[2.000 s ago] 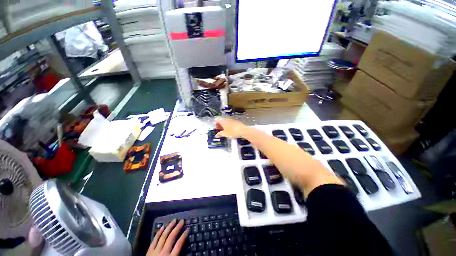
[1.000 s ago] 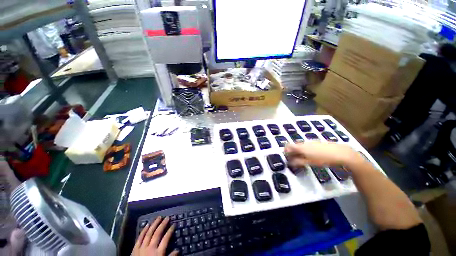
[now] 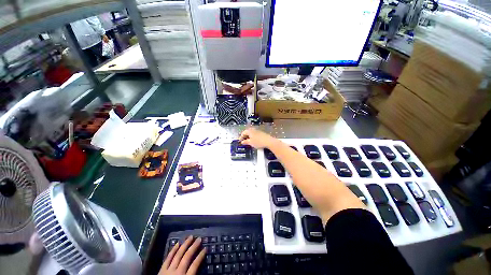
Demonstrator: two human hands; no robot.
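My right hand [image 3: 255, 139] reaches across the tray to the small dark square fixture [image 3: 242, 151]. Its fingertips are at the fixture's top edge, where a black unit seems to sit; whether they grip it cannot be told. My left hand [image 3: 184, 258] rests with fingers apart on the left end of the black keyboard [image 3: 231, 251], cut off by the lower edge. The white pocketed tray [image 3: 344, 140] holds rows of black rounded units [image 3: 284, 224], with shinier grey pieces at its right end. My right forearm hides some middle pockets.
An orange-and-black frame [image 3: 190, 177] lies on the white board, another [image 3: 154, 164] on the green mat beside a tissue box [image 3: 129, 145]. A fan [image 3: 81, 231] stands at lower left. Behind are a monitor [image 3: 323, 32], a parts carton [image 3: 301, 110] and an overhead box [image 3: 231, 37].
My right hand has moved from over the tray's middle, left and back to the fixture. My left hand stays on the keyboard. The camera view has shifted.
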